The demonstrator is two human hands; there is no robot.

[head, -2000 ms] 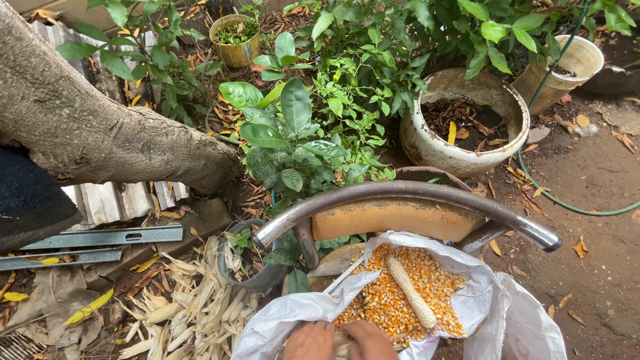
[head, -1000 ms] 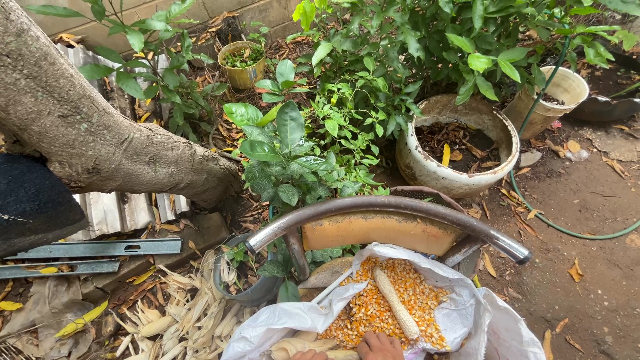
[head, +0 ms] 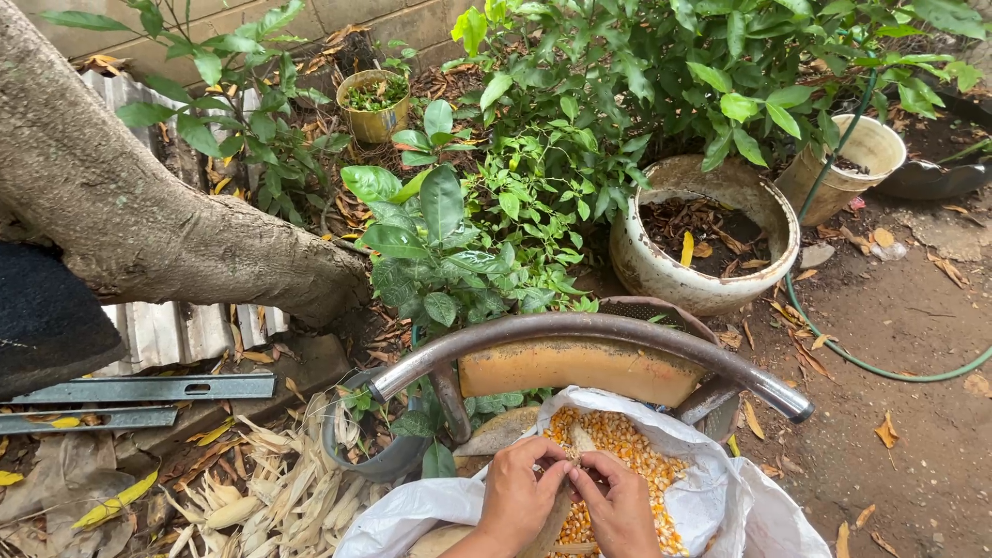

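Note:
Both hands meet above a white woven sack (head: 697,496) that holds loose yellow corn kernels (head: 651,469). The fingertips of my left hand (head: 515,492) pinch the tip of a dry, husk-covered ear of corn (head: 549,527). Against them, the fingertips of my right hand (head: 616,492) pinch the same tip. A pale bare corncob (head: 581,439) lies on the kernels just beyond the fingers, partly hidden by them. The sack rests on a chair with a curved metal tube back (head: 589,327); its seat is hidden.
Dry corn husks (head: 271,496) are heaped at the lower left beside a grey pot (head: 387,465). A tree trunk (head: 170,240) leans in from the left above metal strips (head: 155,387). A rusty white pot (head: 697,287) and a green hose (head: 876,370) are at the right.
Both hands have risen from the bottom edge to over the kernels, and their fingertips have come together on a husk-covered ear. The bare corncob is now partly covered by the hands.

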